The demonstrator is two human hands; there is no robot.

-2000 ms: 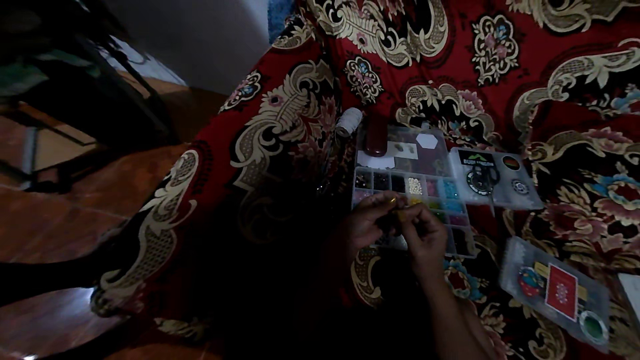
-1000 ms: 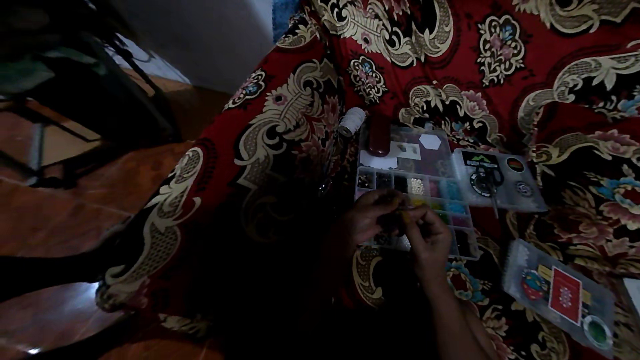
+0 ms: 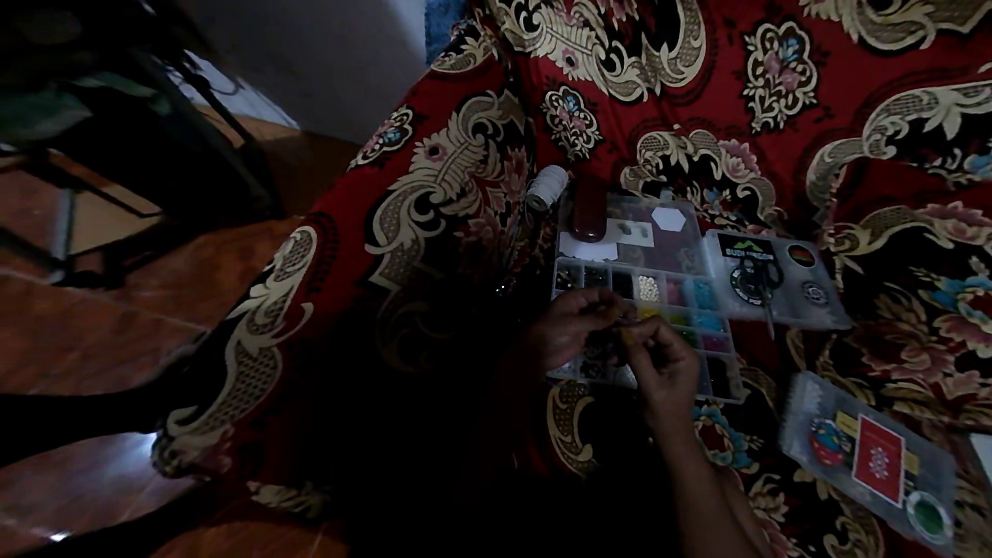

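My left hand [image 3: 570, 327] and my right hand [image 3: 663, 358] meet fingertip to fingertip over a divided clear plastic bead box [image 3: 727, 372]. Their fingers pinch something too small and dark to make out. The box's compartments hold small beads: cream beads [image 3: 648, 289], turquoise beads [image 3: 704, 296], and green, yellow, pink and dark ones. My hands cover several of the lower left compartments. On the box's raised or opened lid [image 3: 682, 256] lie a dark red case [image 3: 589, 209], a white hexagonal piece [image 3: 668, 219] and pale cards [image 3: 632, 232].
A spool of white cord [image 3: 547, 187] stands left of the red case. Scissors [image 3: 763, 283] rest on a second plastic box [image 3: 821, 306] with stickers. Another clear case [image 3: 806, 422] lies lower right. All sit on a sofa with a red floral cover [image 3: 713, 101]. Dark metal-framed furniture [image 3: 62, 248] stands left.
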